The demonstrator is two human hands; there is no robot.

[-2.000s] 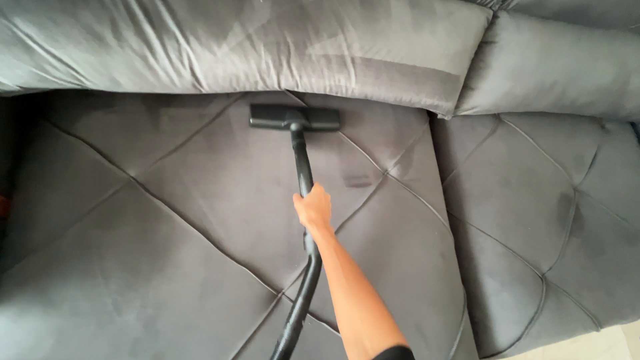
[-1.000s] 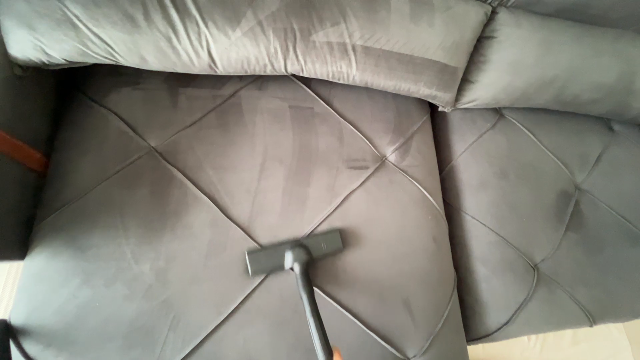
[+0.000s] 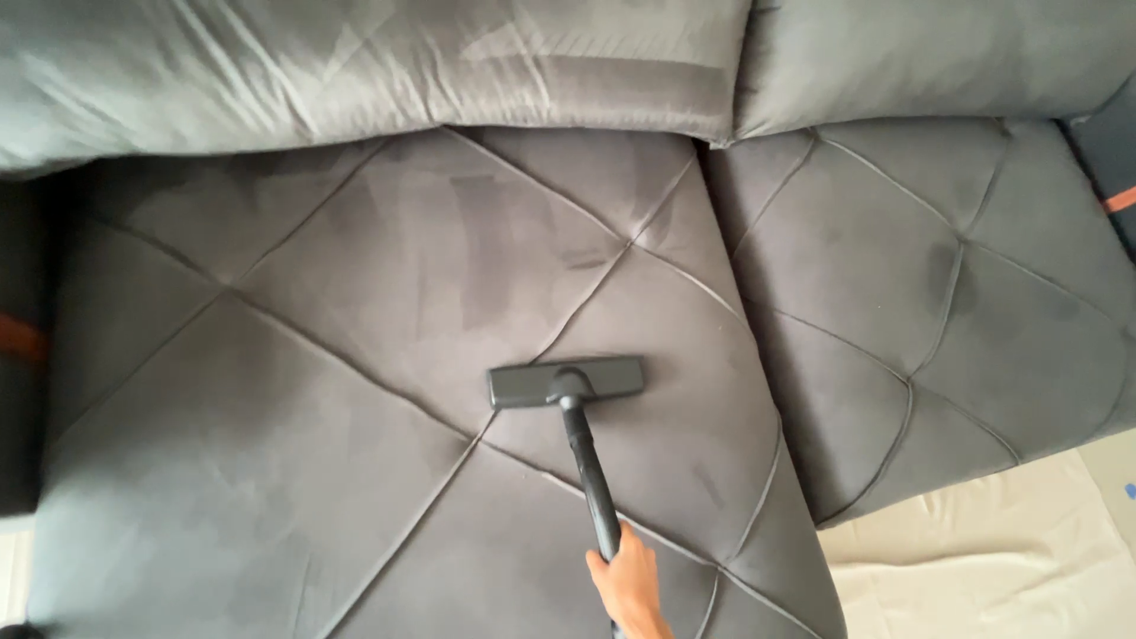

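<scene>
My right hand is closed around the black tube of a vacuum cleaner near the bottom edge of the view. At the tube's far end, the wide flat floor nozzle lies on the large grey tufted sofa seat cushion, across a seam line. Darker and lighter streaks mark the fabric beyond the nozzle. My left hand is out of view. The lower part of the tube passes out of the frame beneath my right hand.
Grey back cushions border the seat at the top. A second tufted seat cushion adjoins on the right. Dark sides with orange strips flank the sofa. A cream cloth covers the floor at lower right.
The nozzle was near the back cushion two seconds ago, then came toward me; since one second ago it has moved away again, a little to the right. More of my right hand shows now.
</scene>
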